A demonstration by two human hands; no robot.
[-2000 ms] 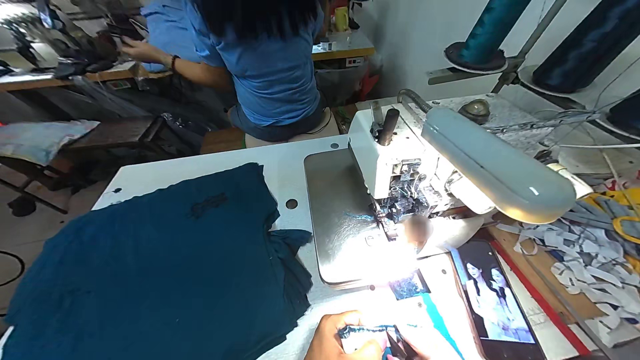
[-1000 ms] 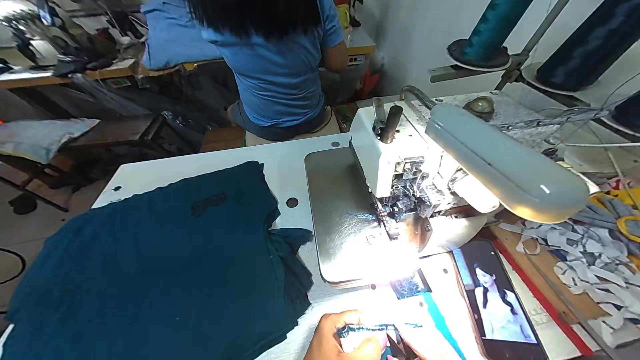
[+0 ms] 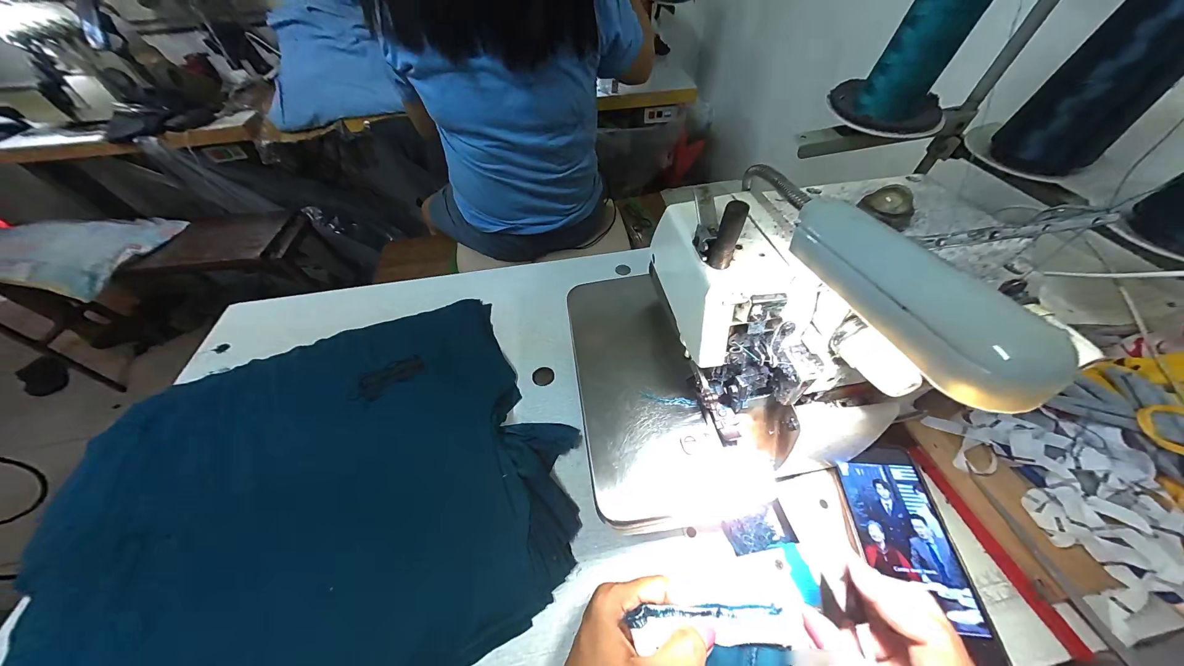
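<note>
My left hand [image 3: 638,629] grips the left end of a small piece of fabric [image 3: 721,625], whitish with a dark blue stitched edge, at the bottom of the view. At its right end is my right hand [image 3: 888,615], washed out by the lamp's glare, fingers at the fabric. Just ahead stands an overlock sewing machine [image 3: 749,314] with a steel plate [image 3: 629,398] and loose blue thread on it. Left of my hands lies a stack of dark teal cut fabric [image 3: 287,499]. A phone [image 3: 916,546] showing a video lies right beside my right hand.
A lamp [image 3: 934,296] hangs over the machine. Thread cones [image 3: 925,65] stand at upper right. White fabric scraps [image 3: 1073,499] and yellow-handled scissors [image 3: 1156,425] lie at right. A person in a blue shirt [image 3: 518,139] sits ahead, facing away. A wooden stool [image 3: 213,245] stands at left.
My right hand shows further to the right, beside the phone. The picture on the phone has changed. The seated person's arm has moved from the left side to the right.
</note>
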